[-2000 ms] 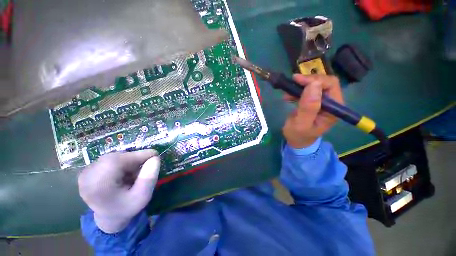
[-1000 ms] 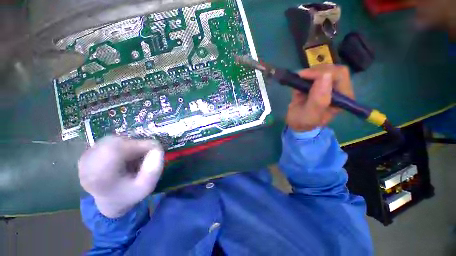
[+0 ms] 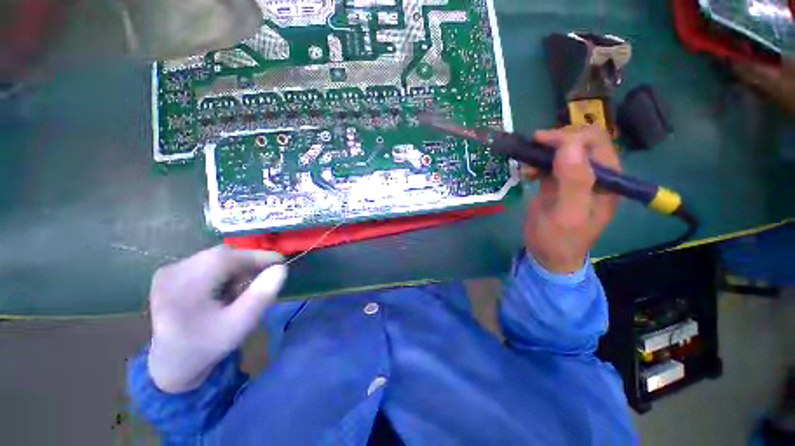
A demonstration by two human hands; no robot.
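Observation:
A large green printed circuit board (image 3: 349,96) with a white border lies before me, its near edge over a red tray (image 3: 366,233). My left hand (image 3: 216,305), in a white glove, pinches thin solder wire (image 3: 312,245) near the board's front edge; the wire reaches up to the board's lower part. My bare right hand (image 3: 575,187) holds the soldering iron (image 3: 610,180) like a pen. Its tip points left over the board's right half; the tip is blurred and I cannot tell if it touches.
A dark iron stand (image 3: 586,65) with a yellow sponge (image 3: 586,113) and a black block (image 3: 643,116) sit right of the board. A grey-brown hood (image 3: 174,26) covers the upper left. Another red tray (image 3: 691,35) with a board and a blurred hand (image 3: 767,87) are upper right.
The hood now covers less of the board, and the board sits further right in view. The iron's tip has moved inward over the board. Another board on a red tray has come into view at upper right.

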